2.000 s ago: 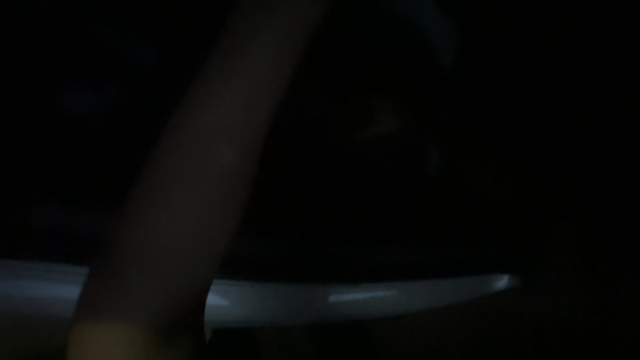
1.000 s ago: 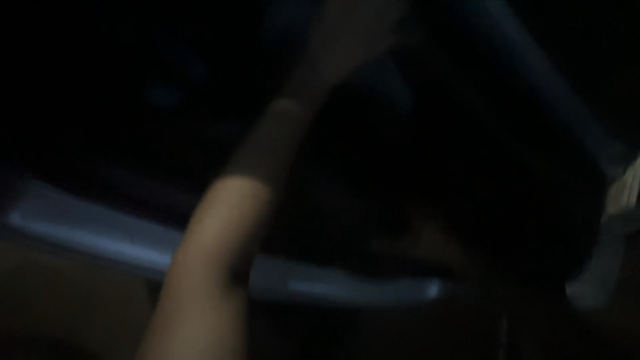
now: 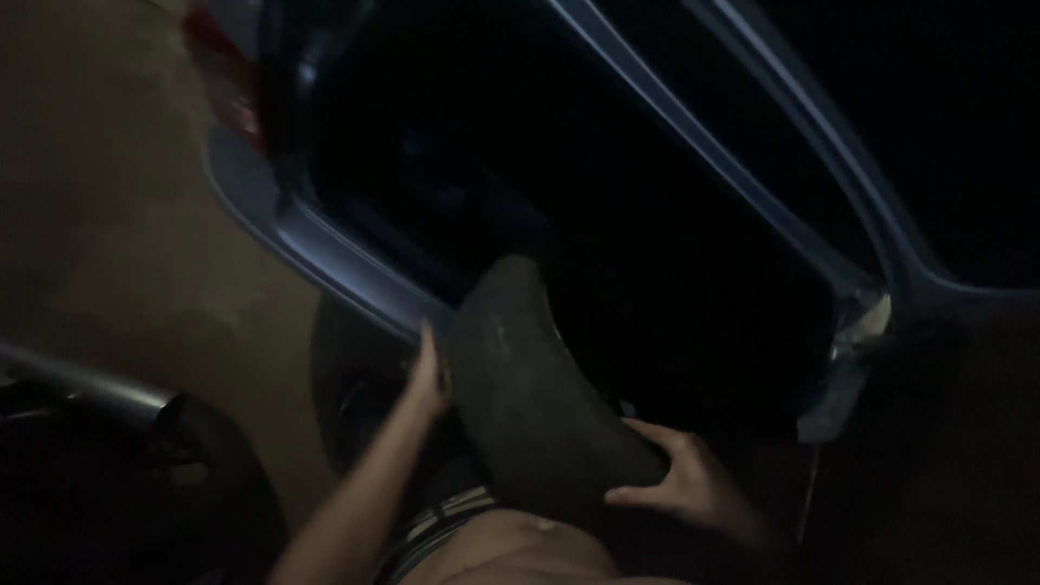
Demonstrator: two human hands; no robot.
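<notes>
A curved dark grey panel, its exact kind hard to tell in the dim light (image 3: 520, 390), stands in front of my body, its upper end at the dark rear opening of a car. My left hand (image 3: 428, 374) lies against the panel's left side, beside the car's rear bumper (image 3: 349, 272). On the lower right edge of the panel is my right hand (image 3: 670, 467), thumb and fingers around that edge. The undersides of both hands and the panel's far side are hidden.
A red tail light (image 3: 223, 81) sits at the upper left of the car. Pale body frame edges (image 3: 707, 146) slant across the upper right. A dark object with a shiny bar (image 3: 114, 386) stands at the lower left on the concrete floor (image 3: 162, 268).
The view has turned strongly and grown brighter. One arm reached up into the dark earlier; now both hands are low, at the grey panel, which the earlier frames do not plainly show.
</notes>
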